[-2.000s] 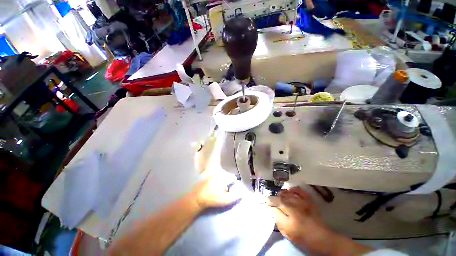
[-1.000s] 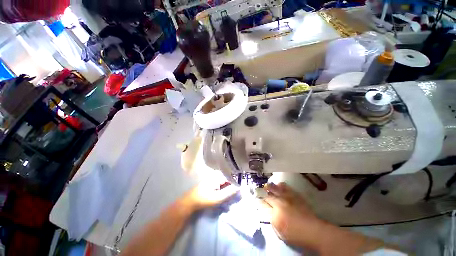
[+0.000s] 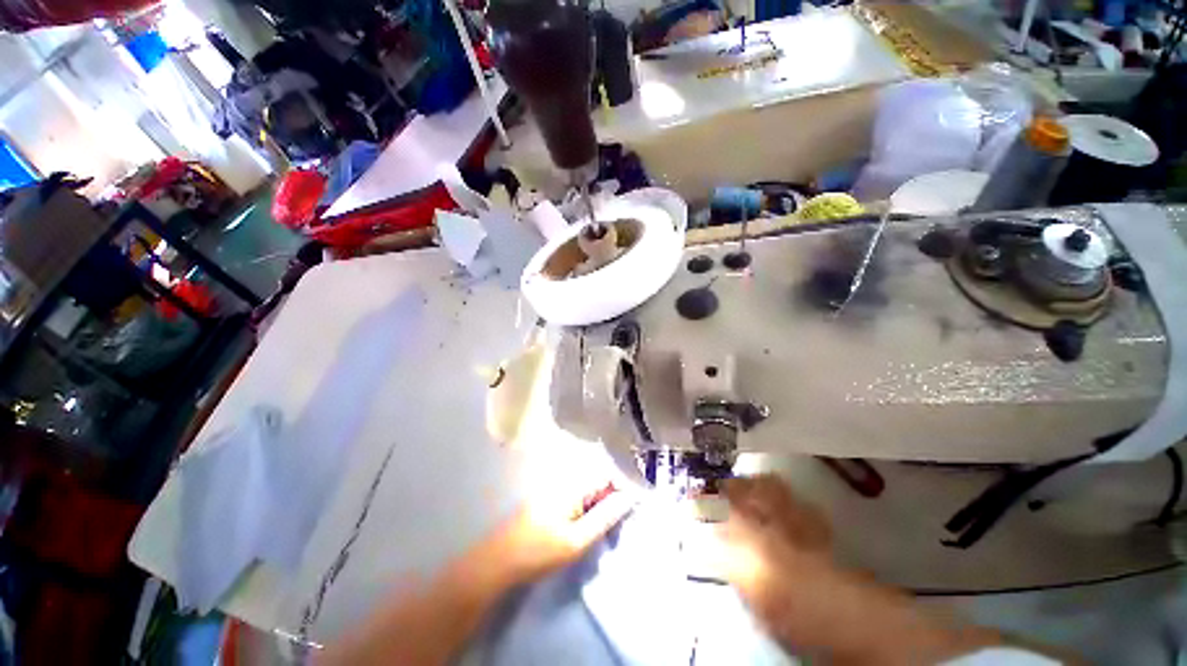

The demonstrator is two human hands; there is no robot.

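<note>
A pale fabric piece (image 3: 560, 612) lies under the needle area of the sewing machine (image 3: 833, 377) and runs down toward me, washed out by the lamp. My left hand (image 3: 553, 527) rests on it left of the presser foot (image 3: 696, 479); something small and red shows at its fingers. My right hand (image 3: 775, 540) is on the cloth just right of the foot, fingers bent. Glare and blur hide both sets of fingertips, so a grip cannot be told. A white tape roll (image 3: 605, 264) sits on a spindle above the machine head.
More pale cut pieces (image 3: 234, 501) lie on the left of the white table (image 3: 430, 377). Crumpled white scraps (image 3: 484, 241) are at its back edge. Red-handled snips (image 3: 857, 476) lie under the arm. Thread cones (image 3: 1028, 163) stand behind it. A dark brown bulb shape (image 3: 547, 85) hangs above the roll.
The camera view has shifted. The fabric near the needle lies differently, with a darker fold now showing by my left hand. Both hands stay beside the presser foot.
</note>
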